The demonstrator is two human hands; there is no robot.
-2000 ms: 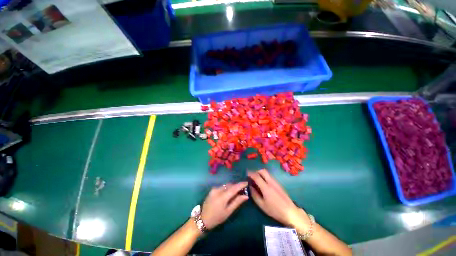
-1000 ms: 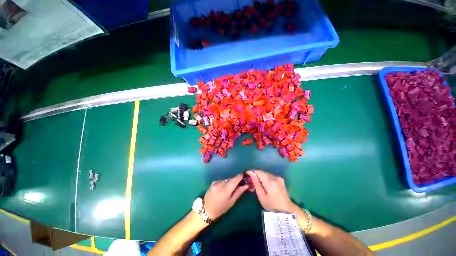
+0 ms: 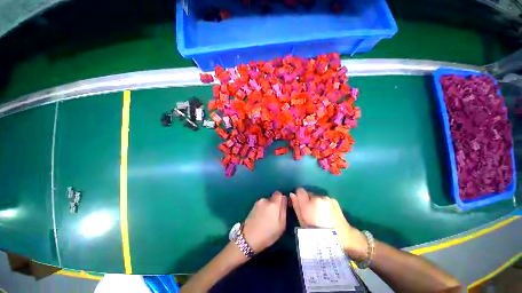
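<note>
My left hand point(image 3: 268, 218) and my right hand point(image 3: 316, 210) are close together at the front middle of the worktop. Their fingers are curled, and their thumbs and fingertips pinch a small dark part point(image 3: 291, 200) between them. The fingers hide most of it, so its shape and colour are unclear. A large loose heap of red plastic parts point(image 3: 280, 109) lies beyond my hands. A small pile of black-and-grey pieces point(image 3: 192, 113) lies at its left.
A deep blue bin point(image 3: 286, 46) with a few dark red parts stands behind the heap. A shallow blue tray point(image 3: 449, 140) of magenta parts is at the right. Small grey pieces point(image 3: 74, 199) lie left of the yellow line point(image 3: 125, 183). A white printed card point(image 3: 326, 260) is at my lap.
The view has shifted, so the bin and heap sit higher in the picture. The dark red part between my fingertips is now more hidden, and my hands sit more upright, side by side.
</note>
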